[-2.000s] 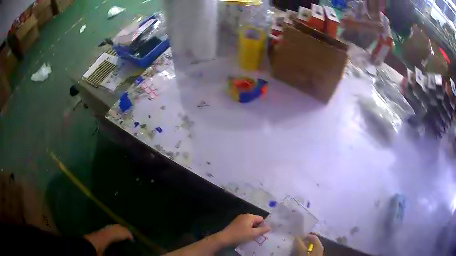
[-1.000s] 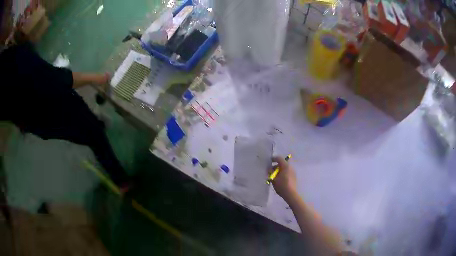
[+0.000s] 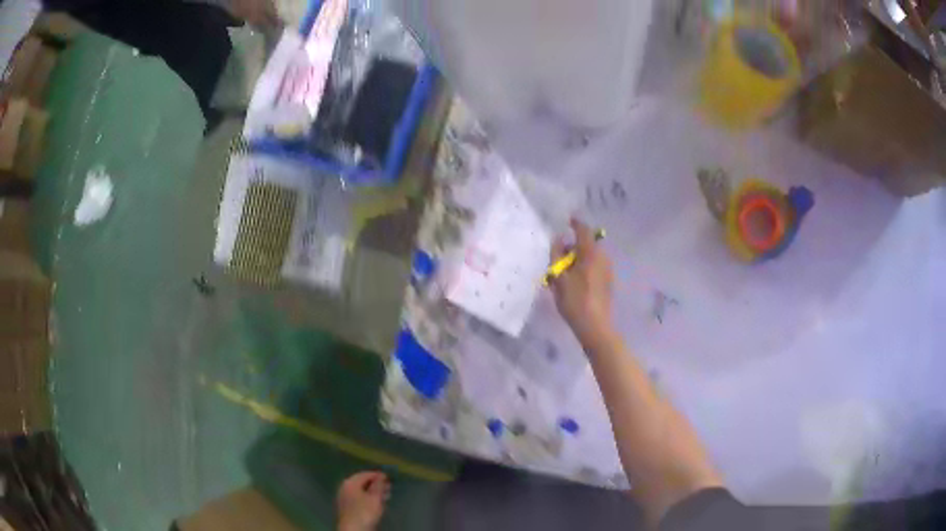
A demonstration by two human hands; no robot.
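Note:
A white sheet (image 3: 496, 272) with faint red outlines lies on the white table near its left edge. My right hand (image 3: 583, 285) is at the sheet's right edge and holds a yellow marker pen (image 3: 561, 267) across the fingers. Whether its fingertips touch the sheet cannot be told. My left hand (image 3: 363, 500) is at the bottom edge, low beside the table and partly cut off. Its fingers look curled, nothing is seen in it, and its palm is hidden.
A blue tray (image 3: 410, 135) holds a black flat item (image 3: 381, 104). Below it lies a dotted sheet (image 3: 261, 228). A translucent roll (image 3: 539, 52), yellow tape roll (image 3: 749, 73), red-yellow-blue tape roll (image 3: 760, 222) and brown carton (image 3: 882, 114) stand beyond. A dark-clothed person (image 3: 171, 42) is at upper left.
The sheet, earlier held in both hands, now lies on the table closer to the blue tray. My right hand moved with it. My left hand has come into view since one second ago. The view has shifted.

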